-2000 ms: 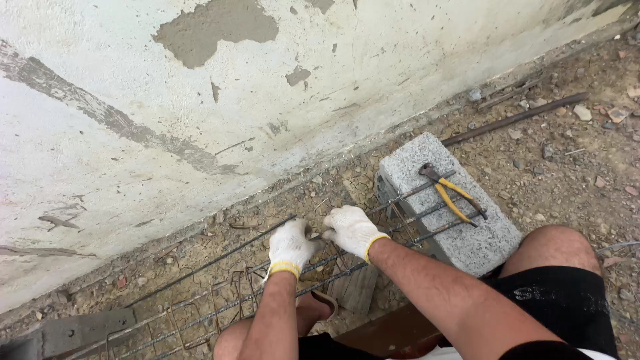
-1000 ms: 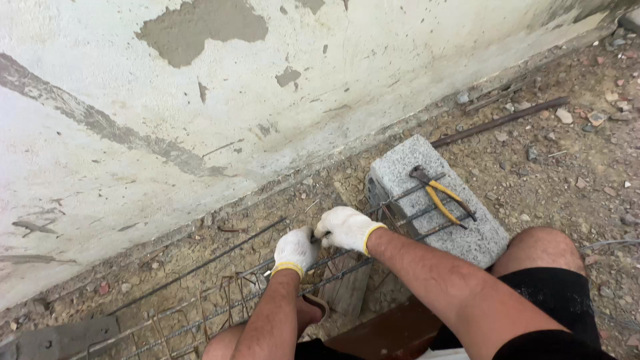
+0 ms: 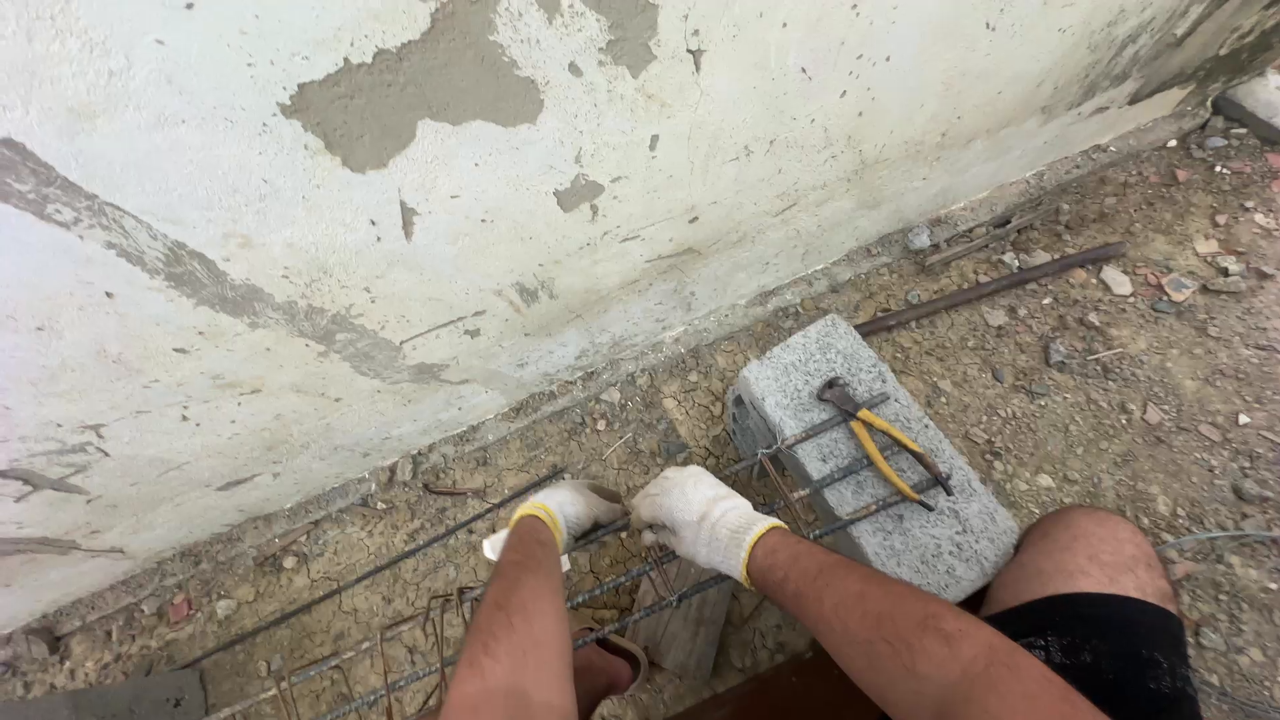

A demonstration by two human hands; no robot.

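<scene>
My left hand (image 3: pixel 572 508), in a white knit glove with a yellow cuff, is at the far bar of a rebar cage (image 3: pixel 625 577); its fingers are partly hidden. Close to its right, my right hand (image 3: pixel 690 510), gloved the same way, has its fingertips together at the same bar and a wire stirrup. Whether either hand holds tie wire cannot be seen. The cage's right end rests on a grey concrete block (image 3: pixel 900 520). End-cutting pincers (image 3: pixel 885 440) with yellow handles lie on the block, across the bars.
A peeling plastered wall (image 3: pixel 600 260) runs along the far side. A loose rebar (image 3: pixel 380 565) lies beside the cage, and a rusty rod (image 3: pixel 990 288) lies behind the block. A wooden board (image 3: pixel 685 620) is under the cage. A second block (image 3: pixel 110 698) stands at bottom left, near my sandalled foot (image 3: pixel 605 665).
My hands were close together at the cage one second ago; now a small gap shows between them, with the left hand lying along the bar. The pincers remain on the block.
</scene>
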